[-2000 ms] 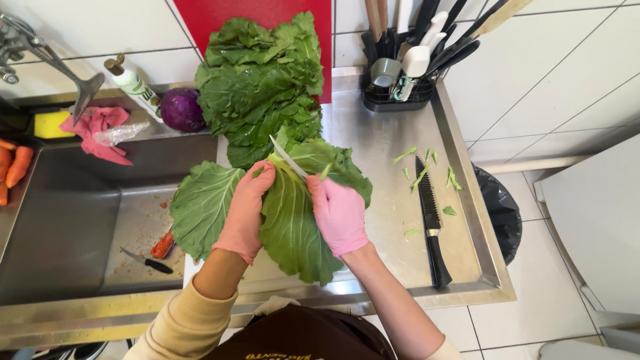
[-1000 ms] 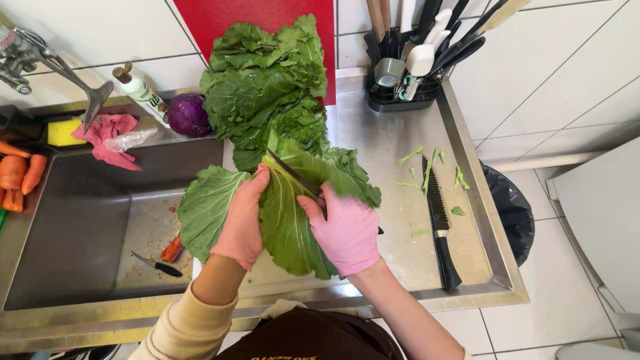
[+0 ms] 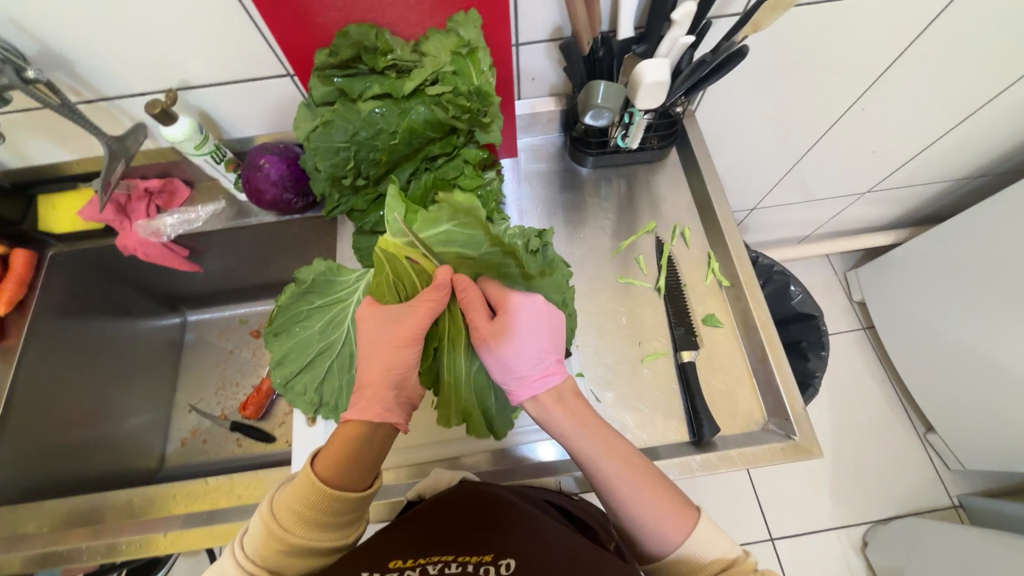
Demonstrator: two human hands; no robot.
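Observation:
My left hand [image 3: 398, 344], in a pink glove, pinches a large collard leaf [image 3: 472, 376] near its pale stem. Thumb to thumb with it, my right hand [image 3: 516, 336], also gloved, grips the same leaf; a thin blade [image 3: 418, 240] shows just above the fingertips, its handle hidden. Another broad leaf [image 3: 316, 336] spreads to the left of my left hand. Behind both hands lies a heap of leafy greens [image 3: 400, 112]. On the steel counter to the right rests a black serrated knife [image 3: 684, 336] among green trimmings [image 3: 662, 268].
At left is the steel sink [image 3: 88, 352] with a small knife [image 3: 240, 428] and a carrot piece [image 3: 258, 398]. A purple cabbage [image 3: 278, 178], a bottle [image 3: 196, 144] and a pink cloth [image 3: 144, 220] line its back edge. A utensil holder [image 3: 624, 136] stands at back right.
My two hands have come together at the leaf, which now folds over between them. The blade, plainly visible above the hands two seconds ago, is now partly covered by leaf.

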